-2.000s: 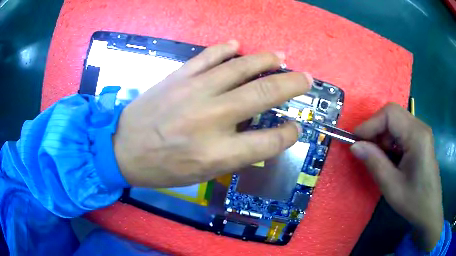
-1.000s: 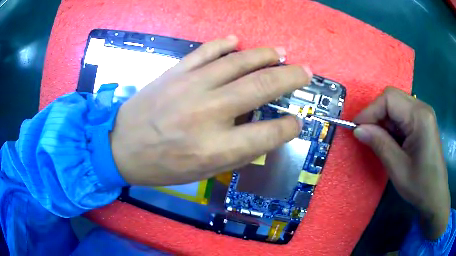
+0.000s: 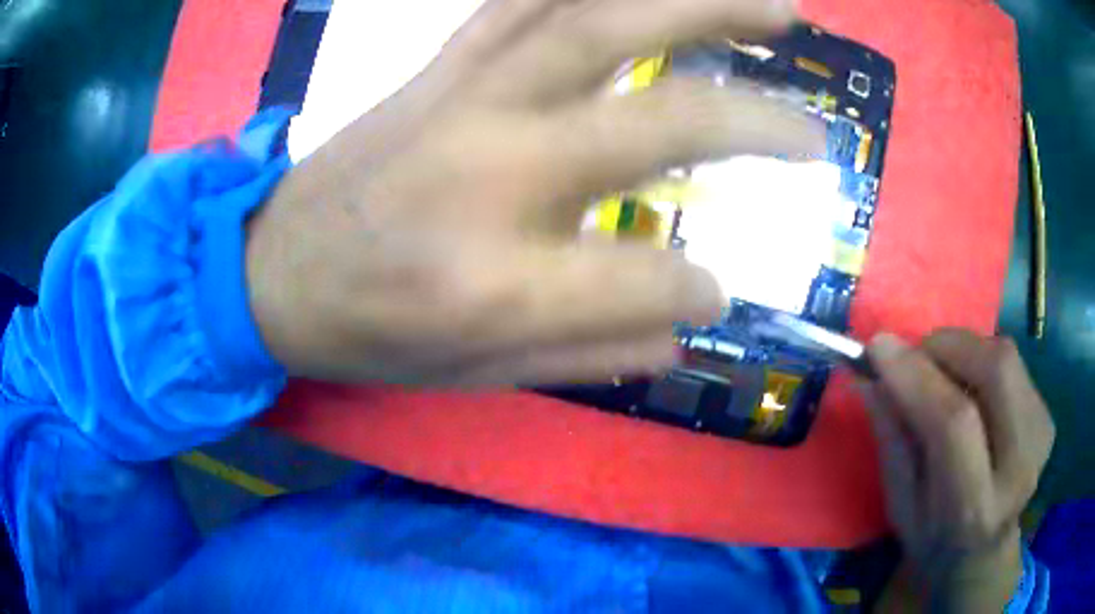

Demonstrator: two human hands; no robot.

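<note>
The opened tablet [image 3: 708, 396] lies insides up on the red foam pad [image 3: 576, 480]. My left hand [image 3: 480, 216] is spread over its left and middle part, blurred, fingers apart, and hides much of it. My right hand [image 3: 949, 420] holds the tweezers [image 3: 817, 338] between thumb and finger, with the tips over the lower part of the blue main board [image 3: 751, 321]. The tips are blurred, so contact is unclear. The shield cover [image 3: 769, 228] glares white. An orange flex cable [image 3: 778, 398] shows at the lower corner, and the camera module [image 3: 859, 83] at the upper right.
A thin tan stick [image 3: 1037, 228] lies on the dark-green bench [image 3: 1063, 288], right of the pad. My blue sleeves and clothing are along the left and bottom. A yellow line [image 3: 234, 474] shows below the pad at the lower left.
The tablet and pad appear higher and further right in view. The tweezers have moved from the board's upper part to its lower part. The shield now glares white, and more of the stick shows.
</note>
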